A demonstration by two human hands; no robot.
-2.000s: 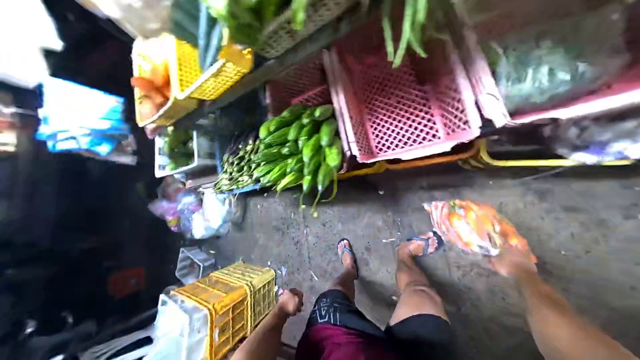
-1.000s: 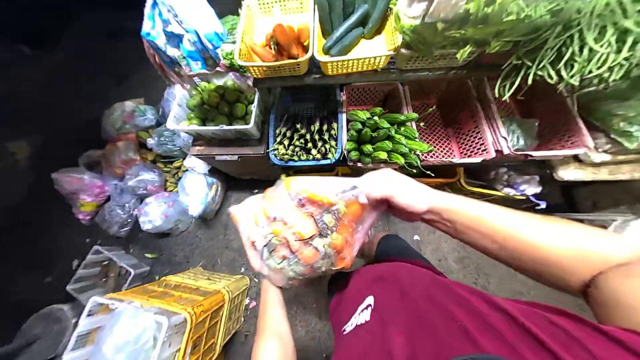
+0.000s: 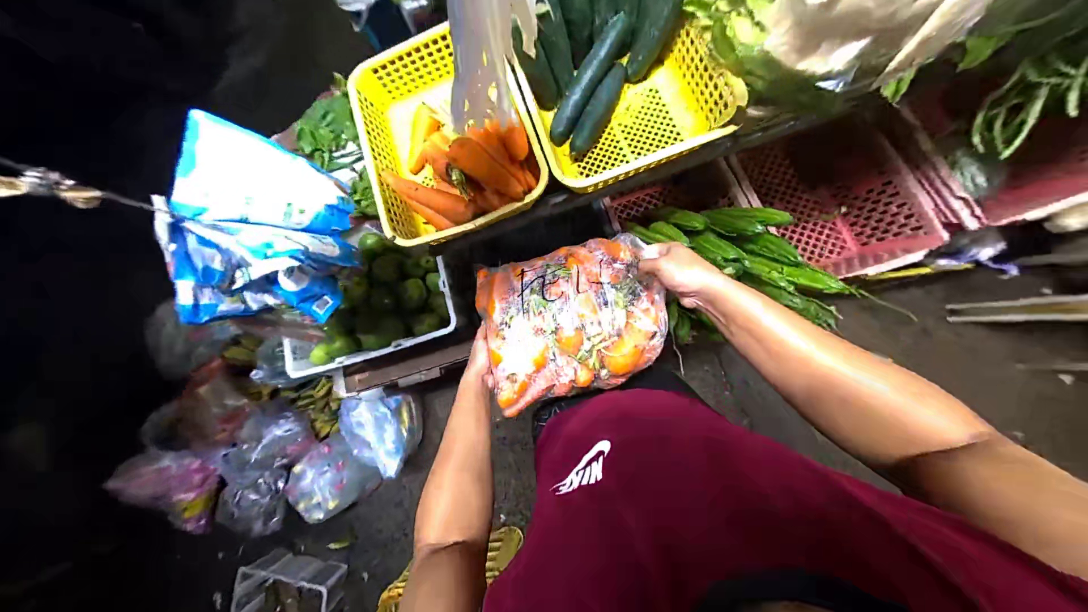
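Note:
Both my hands hold up a clear plastic bag of orange produce mixed with green bits (image 3: pixel 574 327), with handwriting on its upper face. My right hand (image 3: pixel 680 270) grips its upper right corner, and my left hand (image 3: pixel 483 361) holds its left edge, the fingers mostly hidden. Beyond the bag, a yellow basket (image 3: pixel 371 144) holds carrots (image 3: pixel 489 166), and another yellow basket (image 3: pixel 680 136) holds dark green cucumber-like vegetables (image 3: pixel 591 85). Long ridged green vegetables (image 3: pixel 765 251) lie just beyond my right hand.
Pink crates (image 3: pixel 850 191) stand at the right. On the left are a white crate (image 3: pixel 382 354) of round green fruit (image 3: pixel 395 289), a hanging blue and white plastic pack (image 3: pixel 255 221), and several filled plastic bags (image 3: pixel 331 476) on the floor. A clear crate (image 3: pixel 289 582) sits at the bottom left.
Two seconds ago my right hand alone held the bag low at the right; my left hand was away from it. Since one second ago the bag has turned its written face up. The view has shifted.

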